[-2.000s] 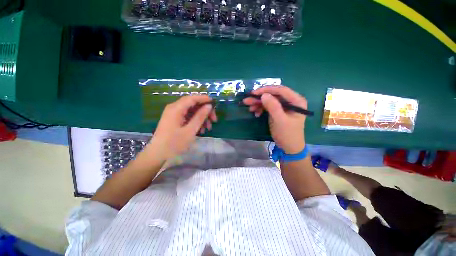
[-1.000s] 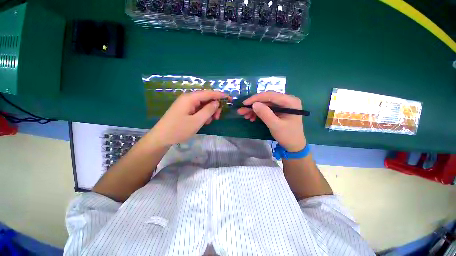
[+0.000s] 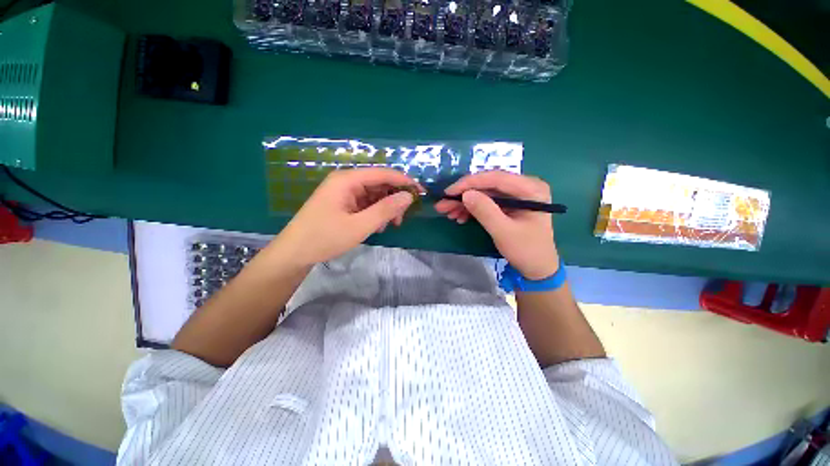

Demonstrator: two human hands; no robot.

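The adhesive sheet (image 3: 300, 173) lies flat on the green bench, olive-yellow at its left end and shiny silvery with rows of shapes at its right. My left hand (image 3: 350, 207) is over its near edge, thumb and finger pinched on a small component (image 3: 420, 190), mostly hidden by the fingertips. My right hand (image 3: 510, 218), with a blue wrist strap (image 3: 537, 278), holds the slim black tweezers (image 3: 528, 205) like a pen, their tip pointing left at the small component. Whether the tip touches it is too small to tell.
A clear blister tray (image 3: 409, 53) of dark parts stands beyond the sheet. A bagged orange-and-white strip (image 3: 683, 207) lies right. A green vented box (image 3: 68, 91) and small black box (image 3: 184, 70) stand left. A white tray (image 3: 164, 282) of grey parts is below the bench edge.
Compared with two seconds ago, my hands have come closer together, with the tool tip now by my left fingertips. The person at the lower right has gone out of view.
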